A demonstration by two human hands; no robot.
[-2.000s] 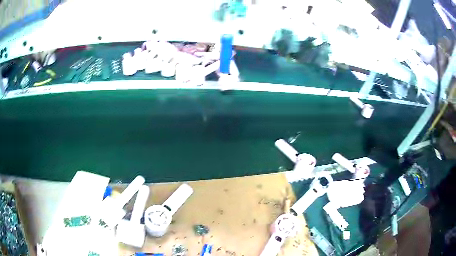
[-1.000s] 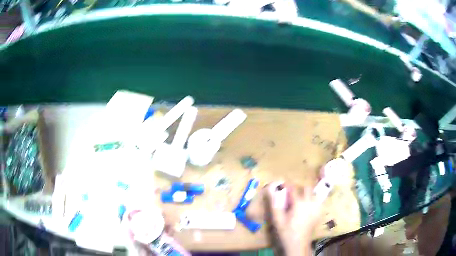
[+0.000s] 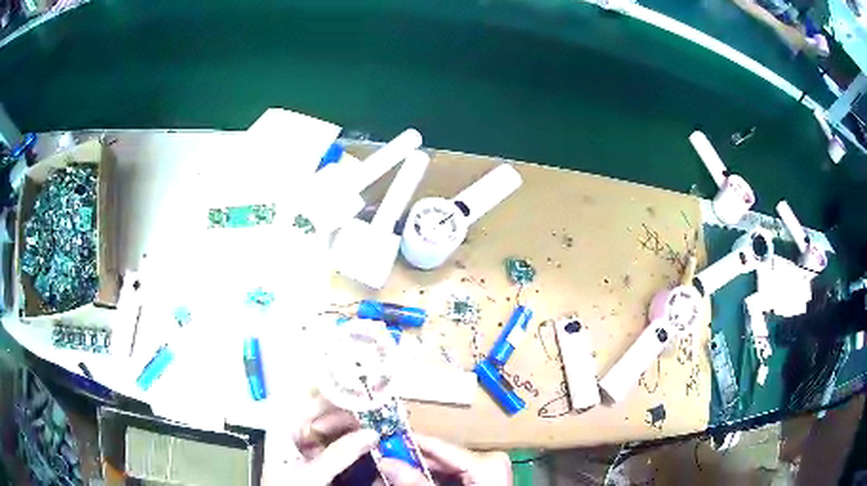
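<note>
An open fan body has its round white head (image 3: 359, 363) toward the cardboard and its handle toward me. Inside the handle a small green control board (image 3: 382, 419) and a blue cell (image 3: 399, 450) show. My left hand (image 3: 331, 454) holds the handle from the left, thumb by the board. My right hand (image 3: 461, 465) holds it from the right, cut off by the bottom edge. A white handle cover (image 3: 577, 364) with a dark hole lies on the cardboard to the right.
Brown cardboard (image 3: 608, 228) bears blue cells (image 3: 502, 384), loose wires, a white fan (image 3: 435, 228) and a pink-headed fan (image 3: 677, 308). White sheets at left bear a PCB panel (image 3: 241, 216) and blue cells. A carton (image 3: 106, 223) of green boards stands far left. A green belt (image 3: 380, 85) runs behind.
The view has tilted down to the bench. My right hand has left the right part of the cardboard and is now on the fan's handle. My left hand has come into view.
</note>
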